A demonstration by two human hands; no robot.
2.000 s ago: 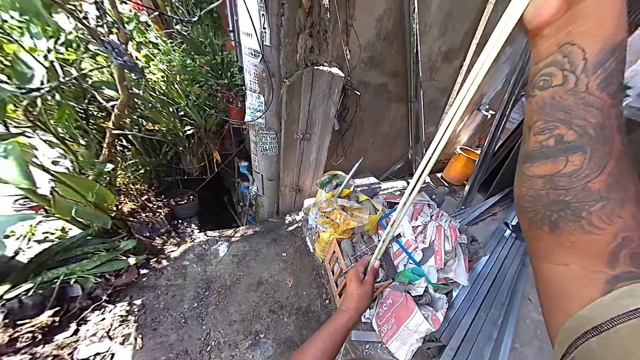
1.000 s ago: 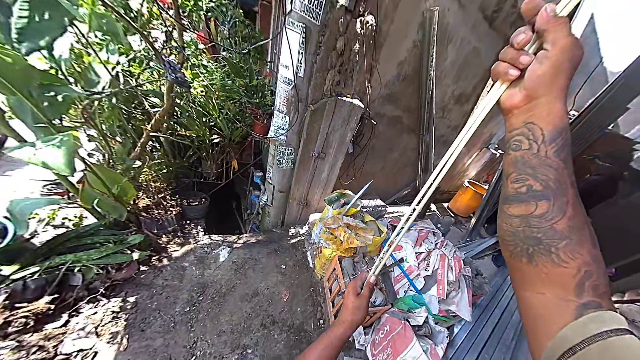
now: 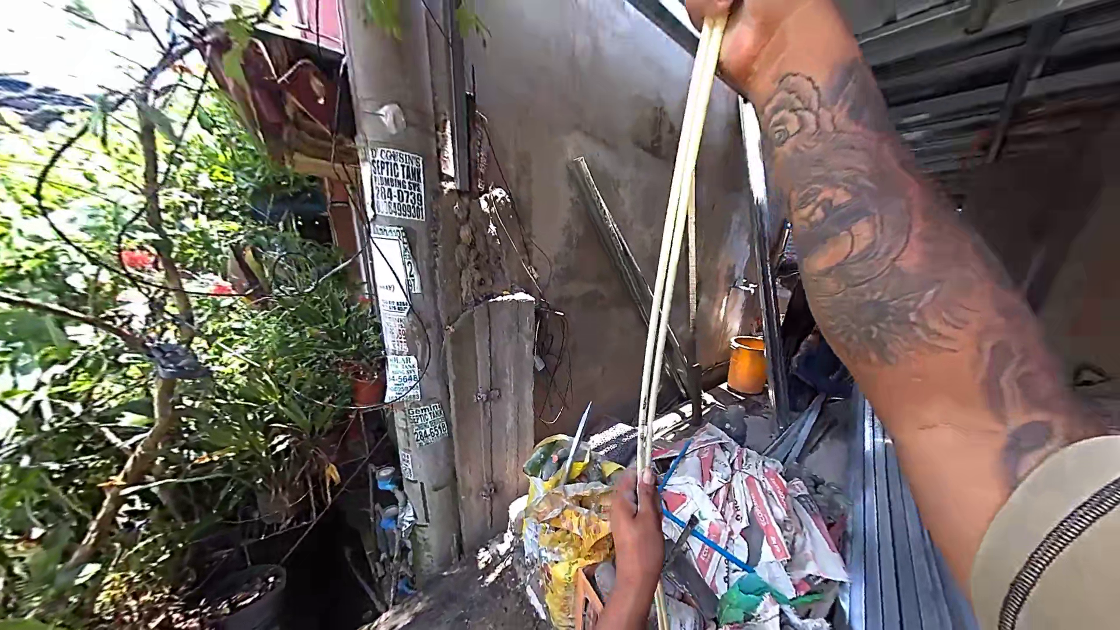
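Observation:
A bundle of thin, pale strips, their material unclear, runs steeply between my hands. At the top edge my right hand is closed around the upper part, its fingers partly cut off by the frame. My left hand grips the bundle low down, in front of the rubbish heap. Beside that hand lie yellow plastic bags on the left and crumpled printed paper sacks on the right. A blue strip crosses the sacks.
A concrete pole with pasted notices stands left of a concrete wall. Long metal channels lie at right. An orange bucket sits behind the heap. Potted plants and shrubs fill the left; a metal bar leans on the wall.
The view has tilted up, showing more of the pole and a roof. Both hands keep hold of the strips, which now stand more upright than before.

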